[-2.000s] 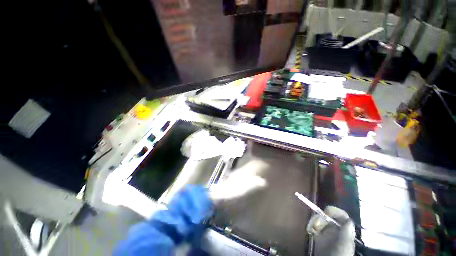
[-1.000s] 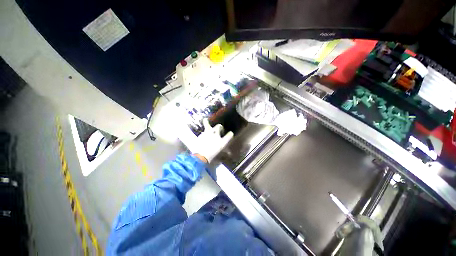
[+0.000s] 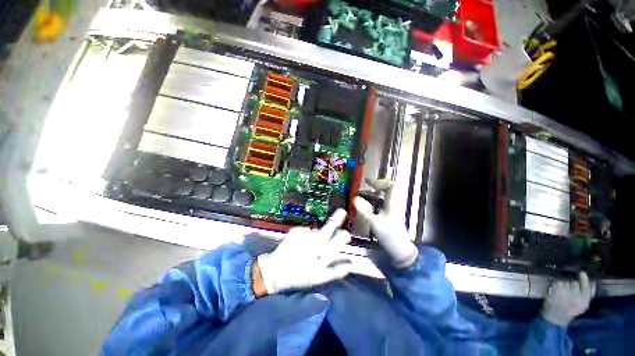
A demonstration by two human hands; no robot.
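Observation:
A green circuit board (image 3: 268, 191) lies in a black carrier with a red-brown end bar (image 3: 363, 146). It bears silver rectangles (image 3: 198, 104), three orange-copper inductors (image 3: 270, 122), a toroidal choke (image 3: 329, 169) and dark round capacitors (image 3: 202, 189). My left hand (image 3: 306, 256), in a white glove, is at the board's front right corner, fingers apart and empty. My right hand (image 3: 390, 229), also white-gloved and blurred, is just right of the end bar. A small dark shape shows by its fingers; I cannot tell if it is held.
Metal conveyor rails (image 3: 445, 273) run along front and back. A second board (image 3: 546, 182) lies at right, with another person's gloved hand (image 3: 568, 299) at its front edge. Behind are a black tray of teal-green parts (image 3: 363, 31) and a red bin (image 3: 479, 29).
The view has swung right and down. A board in its carrier now lies before me. My left hand has come beside my right hand. The white stick seen in my right hand no longer shows.

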